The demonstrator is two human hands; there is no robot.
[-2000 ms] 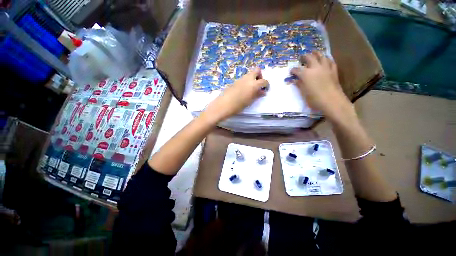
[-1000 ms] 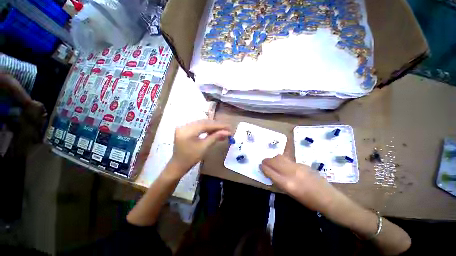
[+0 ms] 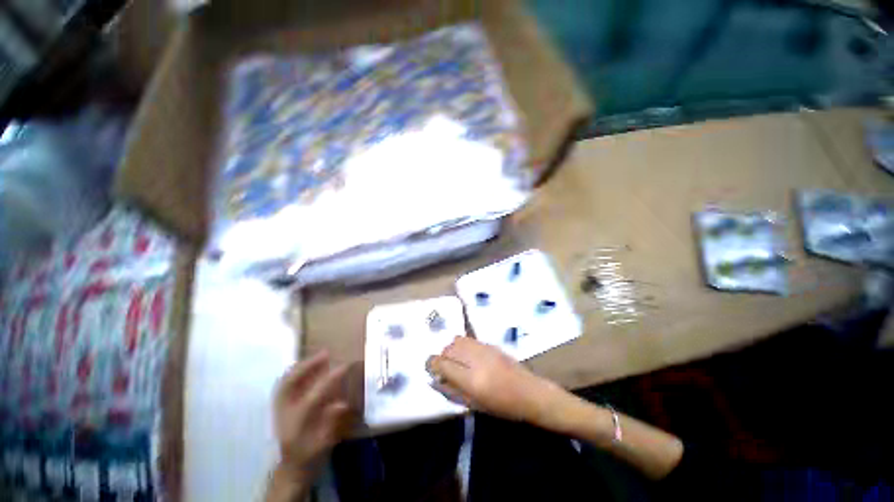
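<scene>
The left white square plate [image 3: 412,337] lies in front of me, with small blurred pieces at its positions. My right hand [image 3: 477,375] rests over its lower right part, the fingertips closed on a small dark piece there. My left hand [image 3: 312,407] is blurred, just left of the plate and off it, fingers apart, with nothing visible in it. The right white square plate [image 3: 529,319] lies close beside the first, with dark blue pegs [image 3: 546,307] at its positions.
The open carton [image 3: 559,93] behind the plates holds white sheets [image 3: 422,167] with blurred blue-and-gold pieces. A shiny patch [image 3: 618,284] with dark specks lies right of the plates. Filled plates [image 3: 742,252] lie farther right. A pale board [image 3: 235,363] and printed carton [image 3: 78,333] are at left.
The view has swung right, showing more filled plates. My left hand has moved away from the left plate, its fingers now apart. My right hand is still at that plate's lower right.
</scene>
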